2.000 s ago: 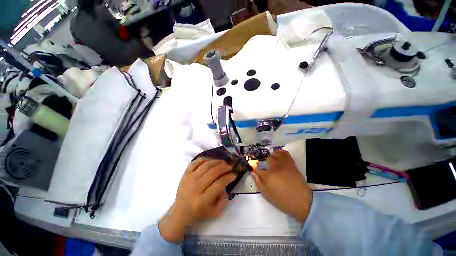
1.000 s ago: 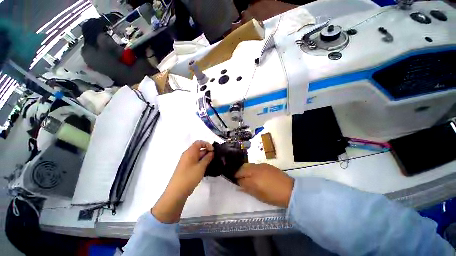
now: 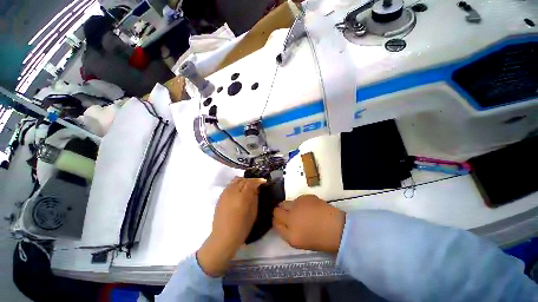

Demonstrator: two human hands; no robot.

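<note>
A black fabric piece (image 3: 265, 206) lies between my hands, its far end under the presser foot (image 3: 265, 167). My left hand (image 3: 236, 211) is on its left side, fingertips near the foot. My right hand (image 3: 308, 223) grips its right edge with the fingertips. The needle point is too small to make out. The white sewing machine (image 3: 307, 112) with a blue stripe stands behind. A white garment panel (image 3: 189, 177) lies left of the needle.
Stacked white panels (image 3: 115, 171) with dark edges lie left. A brass-coloured block (image 3: 309, 168), a stack of black pieces (image 3: 373, 156), pink and blue sticks (image 3: 439, 165) and a black phone-like slab (image 3: 507, 174) lie right. A grey round-grilled device (image 3: 56, 206) is far left. A person (image 3: 109, 56) is behind.
The black piece has gone from bunched up in my hands to lying lengthwise from the foot towards me. My left hand has moved down beside it. The view has shifted; the brass-coloured block, earlier covered, shows.
</note>
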